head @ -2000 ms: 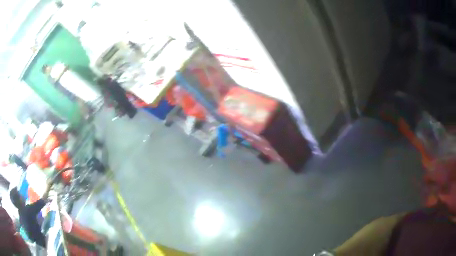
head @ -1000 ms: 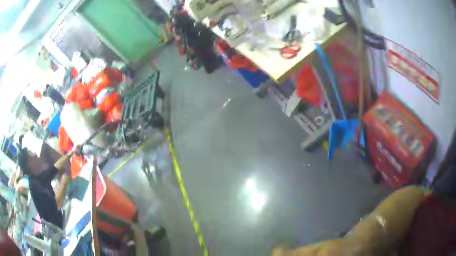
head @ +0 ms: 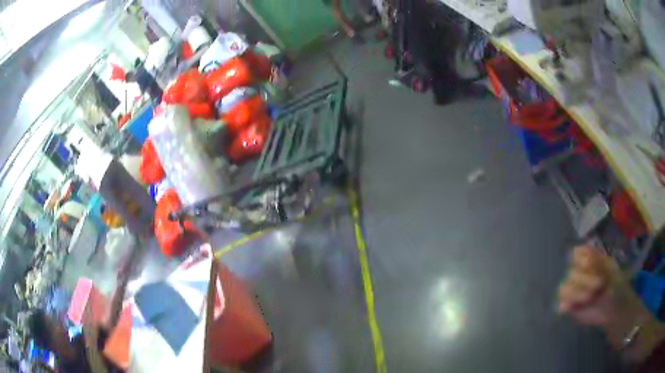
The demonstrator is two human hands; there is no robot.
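Note:
My right hand is at the lower right, blurred, with a thin band at the wrist. Its fingers are curled in and nothing shows in them. It is above the grey floor, near the side of the right-hand worktable. My left hand is not in view. Nearest in front at the lower left is a table with a blue-grey cloth piece on it. An orange-red tub stands beside this table.
A dark green slatted trolley stands ahead beside orange-red bags and a large pale bag. A yellow line crosses the floor. A cluttered worktable runs along the right. A person is partly visible at lower left.
The view has swung left, so the trolley, bags and yellow line sit further right. The red box by the wall has left the picture. My right hand now shows with curled fingers.

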